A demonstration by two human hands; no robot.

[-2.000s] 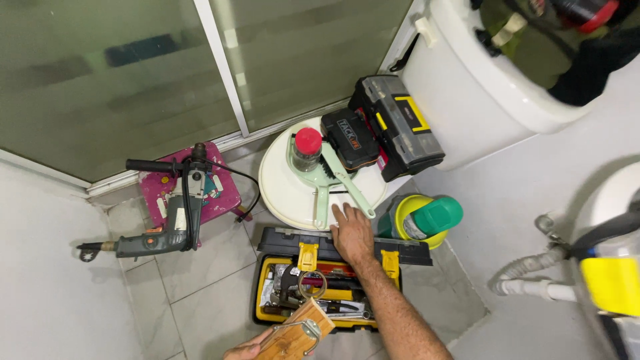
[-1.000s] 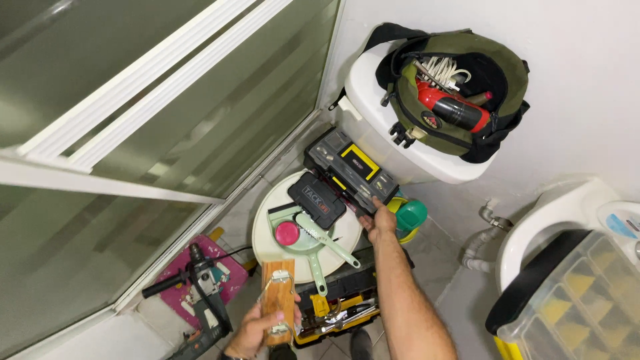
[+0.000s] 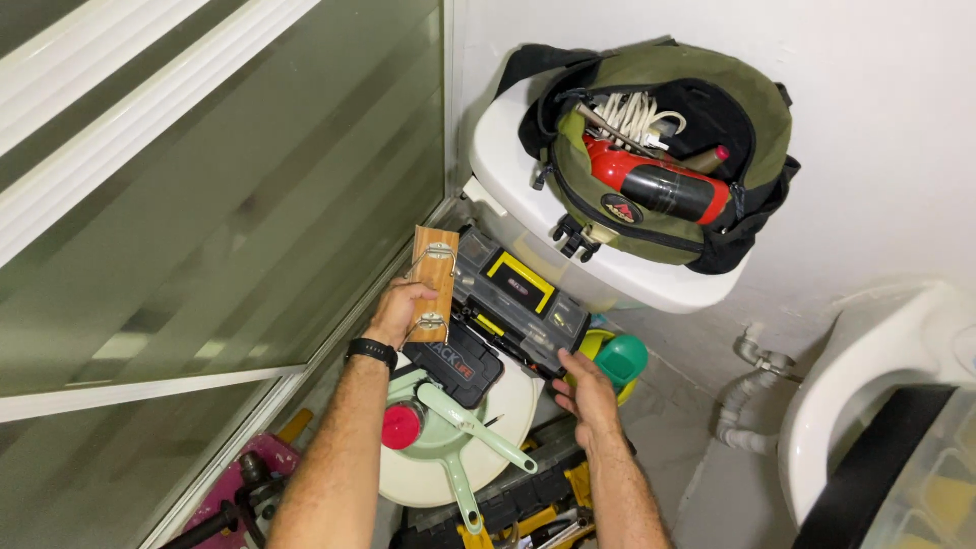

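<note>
My left hand (image 3: 398, 309) grips a wooden board (image 3: 435, 286) with two metal clasps and wire loops, held upright over the left end of a black organizer case (image 3: 526, 293) with a clear lid and yellow trim. At the case's lower right corner is my right hand (image 3: 591, 393), fingers spread; whether it touches the case is unclear. Just below, a black Tacklife case (image 3: 461, 374) lies on the round white lid (image 3: 499, 457), beside a light green dustpan (image 3: 438, 442), a green-handled brush (image 3: 480, 431) and a red-capped jar (image 3: 402, 426).
An olive tool bag (image 3: 663, 229) with a red tool and white cable sits on the toilet tank (image 3: 499, 145). Green and yellow containers (image 3: 621, 362) stand near the right hand. An open toolbox (image 3: 526, 503), power drill (image 3: 259, 496), glass shower door (image 3: 305, 191) and sink (image 3: 808, 412) surround the area.
My left hand has moved the wooden board up from over the dustpan to the organizer case. My right hand, earlier on the white lid, is now at the case's corner. The view has shifted greatly.
</note>
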